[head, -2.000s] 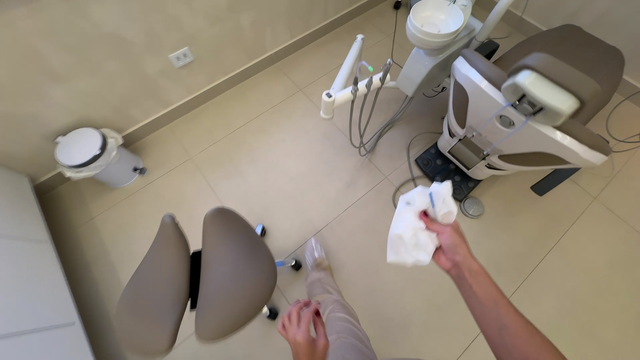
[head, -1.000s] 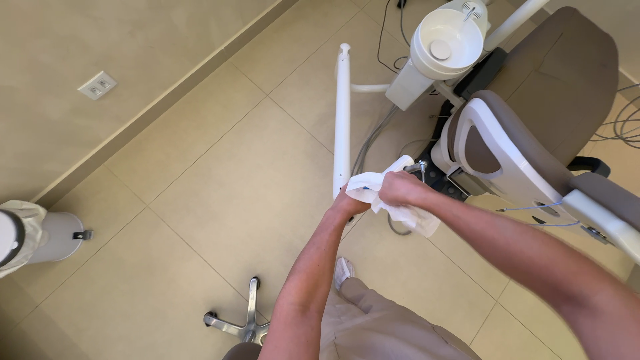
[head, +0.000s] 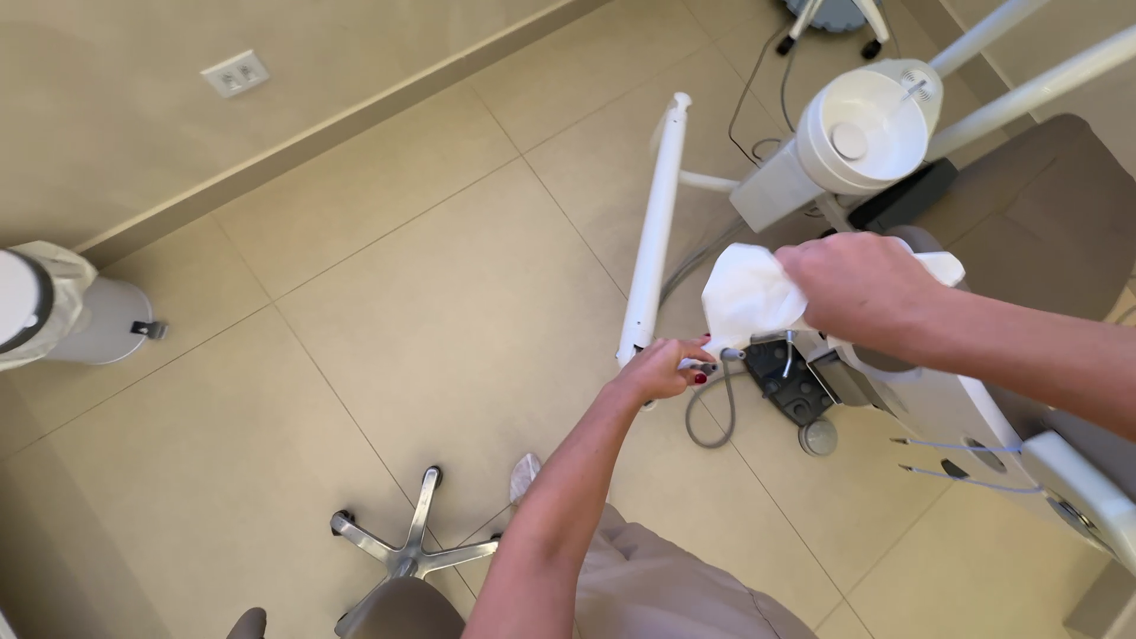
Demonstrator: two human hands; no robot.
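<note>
My right hand [head: 856, 280] is closed around a crumpled white wipe [head: 750, 293], above the instrument holder on the dental unit's arm. Lower and to the left, my left hand [head: 667, 368] has its fingers around the end of a grey dental handpiece hose [head: 701, 366]. Close by hangs another hose connector [head: 731, 354], its grey hose looping down. A metal-tipped syringe [head: 788, 353] points downward beneath the wipe. The white instrument arm [head: 657, 231] runs up from beside my left hand. Part of the holder is hidden behind the wipe and my right hand.
A white spittoon bowl [head: 865, 133] and the brown dental chair [head: 1047, 213] stand at the right. A black foot control [head: 790, 382] lies on the floor. A wheeled stool base [head: 413, 541] is at lower left, with a pedal bin [head: 106, 319] at the far left.
My two hands, together at the wipe a second ago, are now apart: the right has moved right with the wipe, while the left is at a handpiece hose.
</note>
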